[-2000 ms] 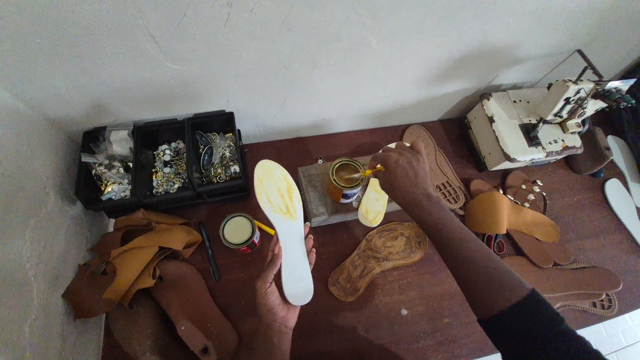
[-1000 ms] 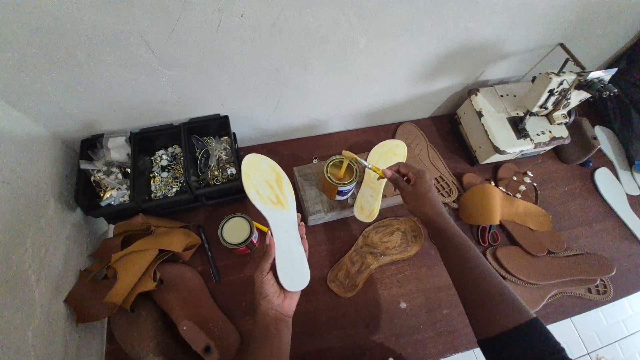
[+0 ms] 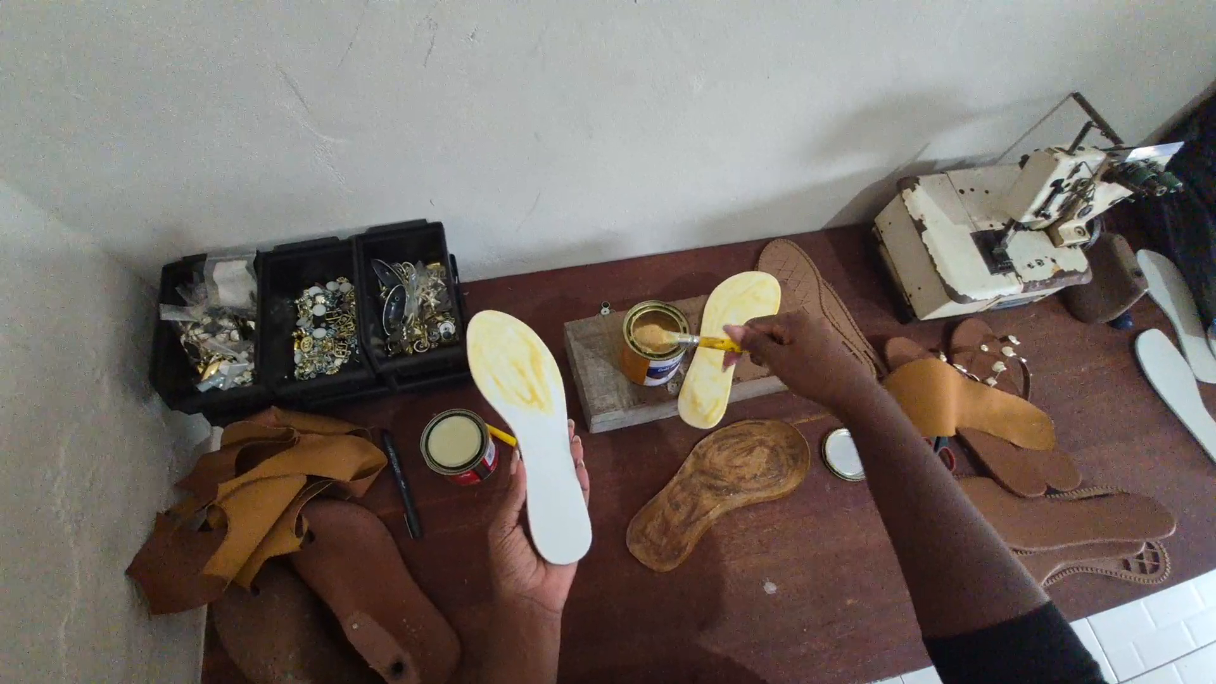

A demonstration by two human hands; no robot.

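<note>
My left hand (image 3: pixel 534 551) holds a white insole (image 3: pixel 532 427) upright; yellowish glue coats its wide upper part. Between the fingers of my right hand (image 3: pixel 793 353) is a yellow-handled brush (image 3: pixel 708 342), its bristles over the mouth of an open glue can (image 3: pixel 655 366). That can stands on a grey block (image 3: pixel 608 389). Beside it, a second insole (image 3: pixel 736 309), coated with yellowish glue, leans on the block, partly behind the brush. A brown sole smeared with glue (image 3: pixel 717 484) lies in front. Left of the held insole is a can of pale cream contents (image 3: pixel 456 442).
Black bins (image 3: pixel 266 389) of metal fittings stand at the back left, above leather scraps (image 3: pixel 256 513) and a black pen (image 3: pixel 401 484). A sewing machine (image 3: pixel 959 256), sandals (image 3: pixel 997 418), brown soles (image 3: pixel 1073 513) and white insoles (image 3: pixel 1178 380) occupy the right. A round lid (image 3: pixel 844 454) lies near my right forearm.
My right hand has moved left from beside the leaning insole, bringing the brush tip over the glue can's mouth. My left hand still holds the white insole.
</note>
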